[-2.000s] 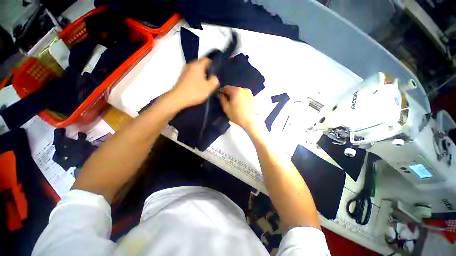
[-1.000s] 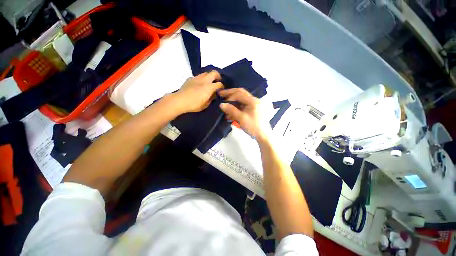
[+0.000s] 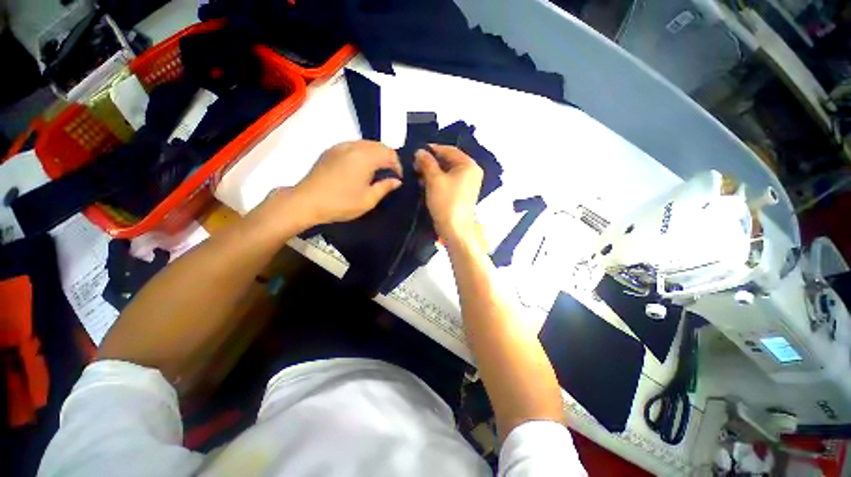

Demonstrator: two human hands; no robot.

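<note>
Dark garment panels (image 3: pixel 369 247) lie stacked on the white table in front of me, with a thin line, possibly a zip, running down one. A dark strip (image 3: pixel 422 124) with a greyish end sticks up beyond my fingers. My left hand (image 3: pixel 353 179) has thumb and fingers pinched on the dark cloth at the stack's upper part. My right hand (image 3: pixel 450 182) pinches the dark cloth just beside it, fingertips close to the left ones. A small orange patch shows beside the panels under my right wrist. Where one dark piece ends and another begins is hard to tell.
An orange basket (image 3: pixel 224 149) with dark pieces stands left, a paper sheet (image 3: pixel 82 270) below it. A bent strip (image 3: pixel 524 224), the white sewing machine (image 3: pixel 690 233), dark panels (image 3: pixel 597 359) and black-handled shears (image 3: pixel 668 410) are right. A dark cloth pile (image 3: pixel 448 47) lines the far edge.
The long black item swung in the left hand two seconds ago is no longer seen raised. The hands have spread slightly apart, and a grey-ended strip now shows upright beyond them.
</note>
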